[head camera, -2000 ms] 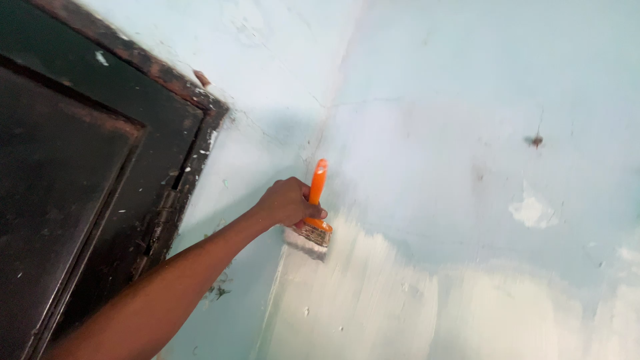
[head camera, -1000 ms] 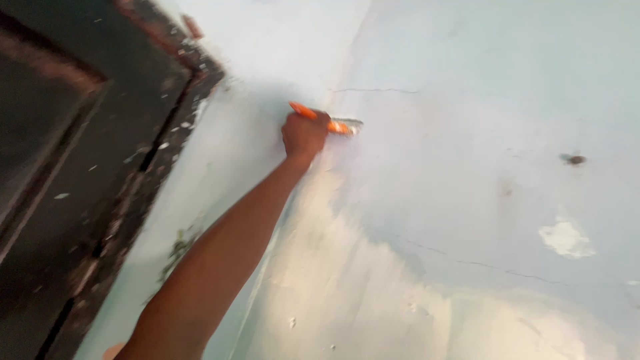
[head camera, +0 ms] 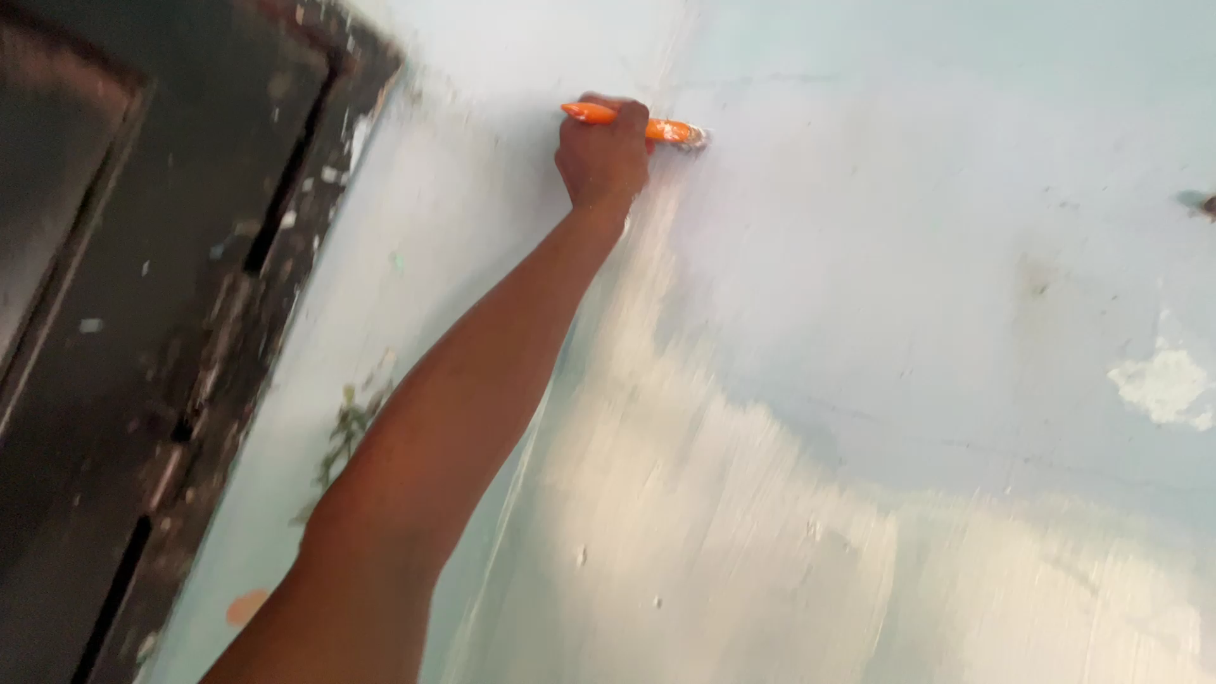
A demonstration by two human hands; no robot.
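My left hand (head camera: 603, 152), with its back toward me, is closed around the orange handle of a paintbrush (head camera: 673, 131). The handle's end points left and the bristles point right, against the wall close to the corner where two walls meet. The bristles are blurred and partly hidden. Cream paint (head camera: 665, 427) covers the lower part of the pale blue wall (head camera: 902, 237), and a narrow strip of it runs up the corner to just below the brush. My right hand is not in view.
On the left stands a dark, worn door (head camera: 190, 190) and its frame, flecked with paint. Dark green marks (head camera: 347, 427) show on the wall beside my forearm. A whitish patch (head camera: 1164, 385) is on the right wall, with a small dark object (head camera: 1208, 205) above it.
My left hand has moved up along the corner with the paintbrush. The brush has turned from handle up to lying nearly level. The cream strip now reaches higher up the corner.
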